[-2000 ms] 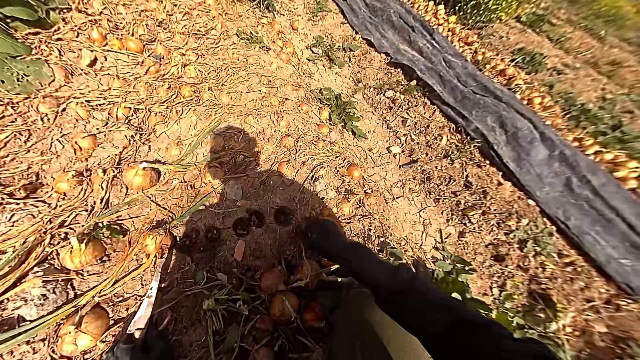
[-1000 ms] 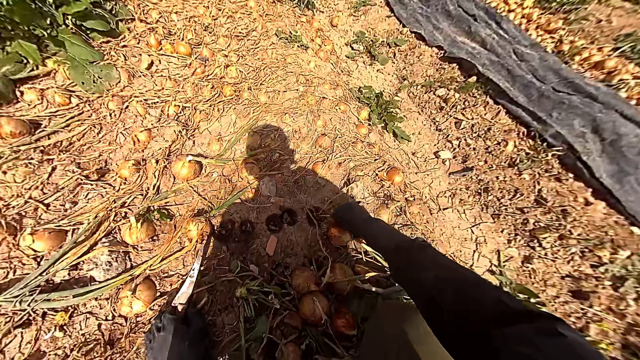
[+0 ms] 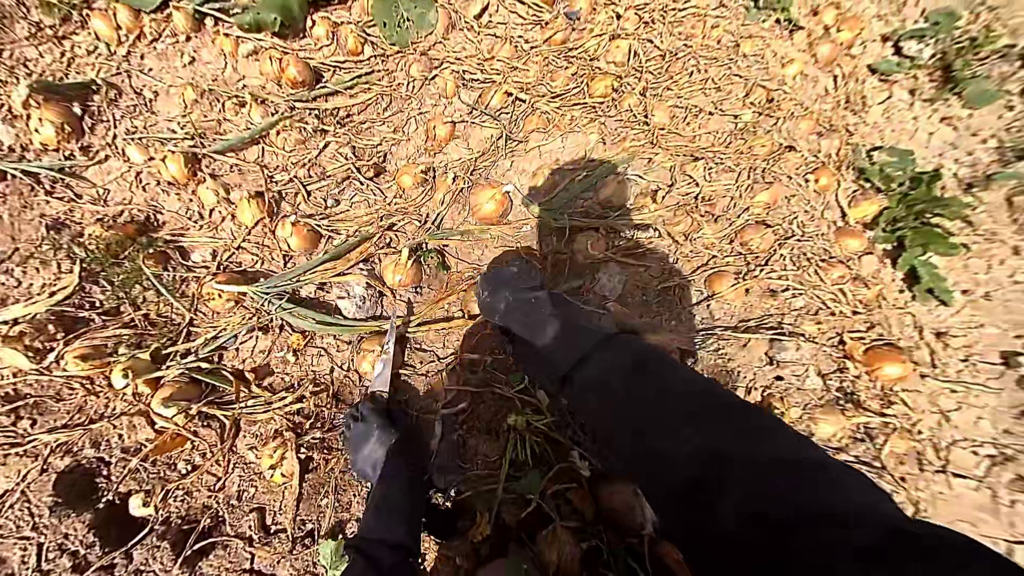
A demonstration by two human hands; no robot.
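My left hand (image 3: pixel 370 440), in a dark glove, is closed on a knife whose blade (image 3: pixel 386 358) points up, away from me. The blade tip lies over dry stalks near an onion (image 3: pixel 402 271). My right hand (image 3: pixel 516 298), also gloved, reaches over the ground at the centre, beside an onion (image 3: pixel 472 301) that it partly covers. Its fingers are dark against the shadow, and I cannot tell whether they grip anything. Green and yellow onion leaves (image 3: pixel 320 320) run from the left up to this hand. Below, between my arms, several onions (image 3: pixel 624 506) lie in shade.
Many onions with dried tops lie scattered over dry soil, one of them (image 3: pixel 886 362) at the right. Leafy green weeds (image 3: pixel 920 216) grow at the right, and broad leaves (image 3: pixel 404 20) show at the top. My shadow (image 3: pixel 640 280) falls across the middle.
The view has shifted left, and the dark sheet at the upper right is out of sight. My right hand has moved left, nearer the knife. The knife stays in my left hand.
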